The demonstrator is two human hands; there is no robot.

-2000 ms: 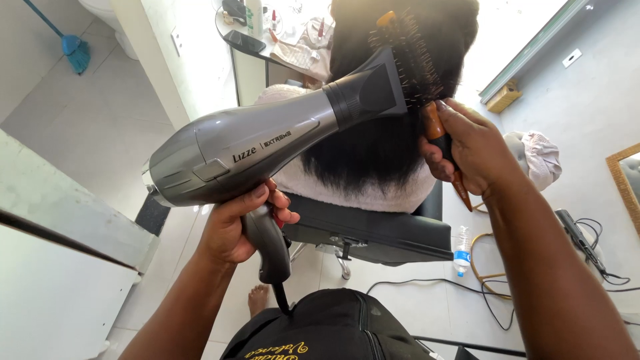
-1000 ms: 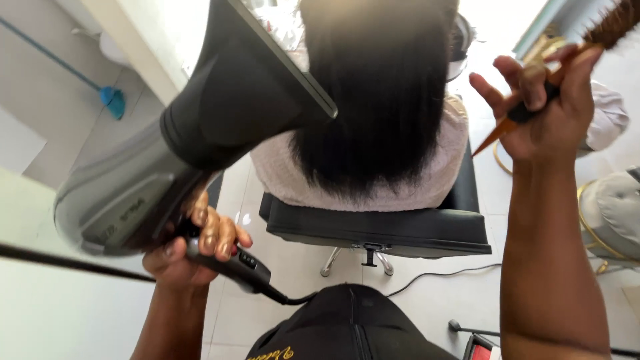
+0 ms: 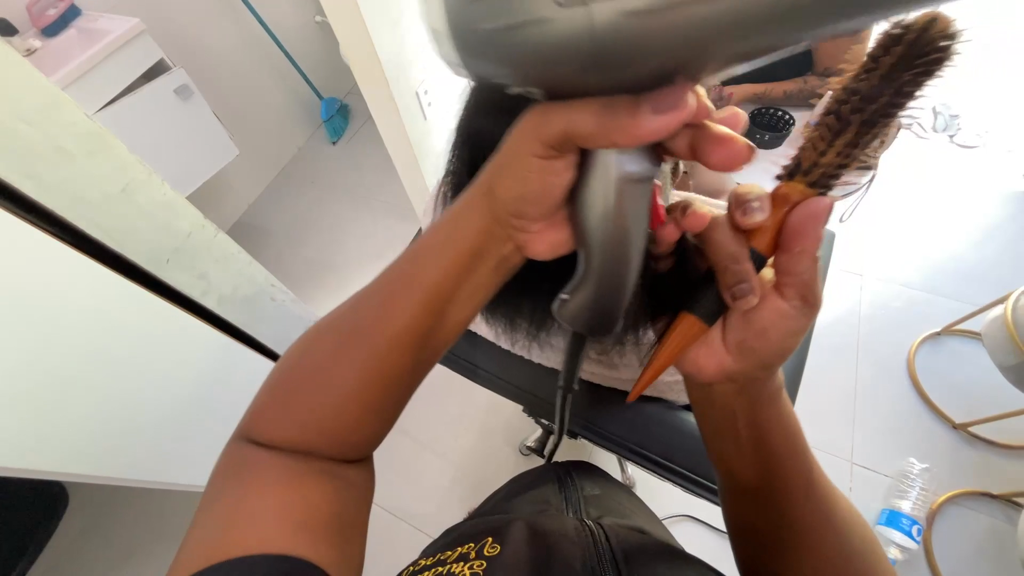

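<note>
My left hand (image 3: 560, 160) grips the handle of a grey hair dryer (image 3: 608, 40), whose body crosses the top of the view; its nozzle is out of frame. Between the thumb and fingers of my right hand (image 3: 752, 296) is a round hairbrush (image 3: 872, 100) with an orange and black handle, bristles up to the right and pointed end down. Dark straight hair (image 3: 520, 288) of a seated person hangs behind both hands, over a light towel (image 3: 592, 362). A small red item (image 3: 658, 206) shows by my right fingertips, partly hidden.
Below the hair is a black salon chair (image 3: 672, 448). A plastic bottle (image 3: 904, 512) and gold-framed stands (image 3: 920, 360) are at the right. Another person's tattooed arm (image 3: 780, 90) lies beyond, near a black basket (image 3: 770, 128). A blue broom (image 3: 334, 118) leans at the back left.
My right hand has come inward from the right with the brush, close to my left hand. The dryer has gone up and now lies across the top. The view has shifted.
</note>
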